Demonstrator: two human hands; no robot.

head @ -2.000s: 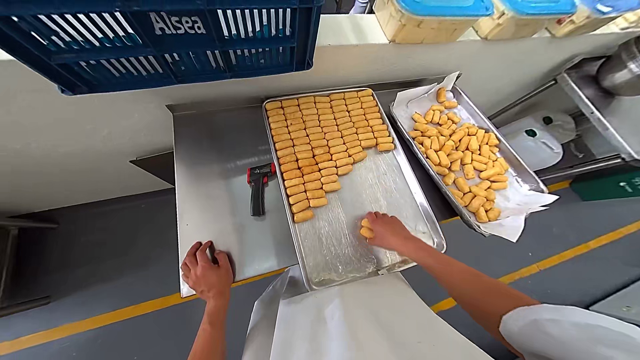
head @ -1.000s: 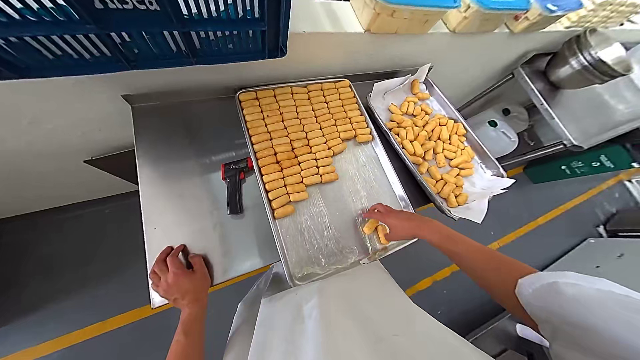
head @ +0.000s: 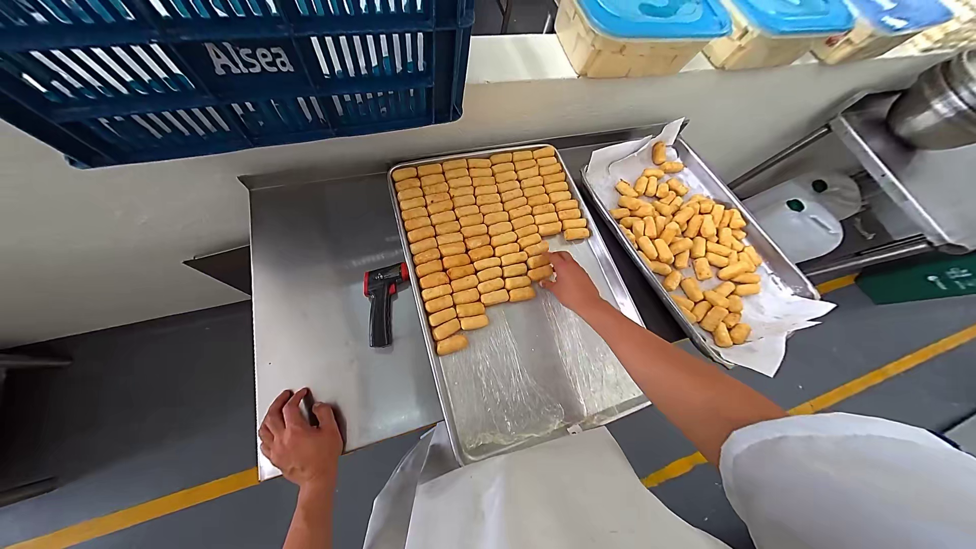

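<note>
My right hand [head: 572, 282] is over the metal sheet tray [head: 438, 381], its fingertips on a small golden-brown roll [head: 540, 273] at the edge of the packed rows. Rolls in close rows fill the upper and left part of this tray; plastic film [head: 507, 381] lines its lower part. My left hand [head: 301, 438] rests at the front edge of the steel table, curled around a small dark object that is mostly hidden. Between the hands, a black and red infrared thermometer gun [head: 381, 305] lies beside the tray. A second tray [head: 778, 267] holds loose rolls on white paper [head: 762, 324].
The steel table [head: 328, 229] stands against a pale wall. A blue plastic crate [head: 259, 99] overhangs it at the upper left. Blue-lidded tubs [head: 648, 38] stand on the ledge above. At right are a steel shelf [head: 907, 175], a metal pot [head: 938, 103] and white jugs [head: 801, 229].
My right hand has moved from the lower right part of the tray up to the edge of the rows. The rolls it held lower down no longer show there. My left hand stays at the table edge.
</note>
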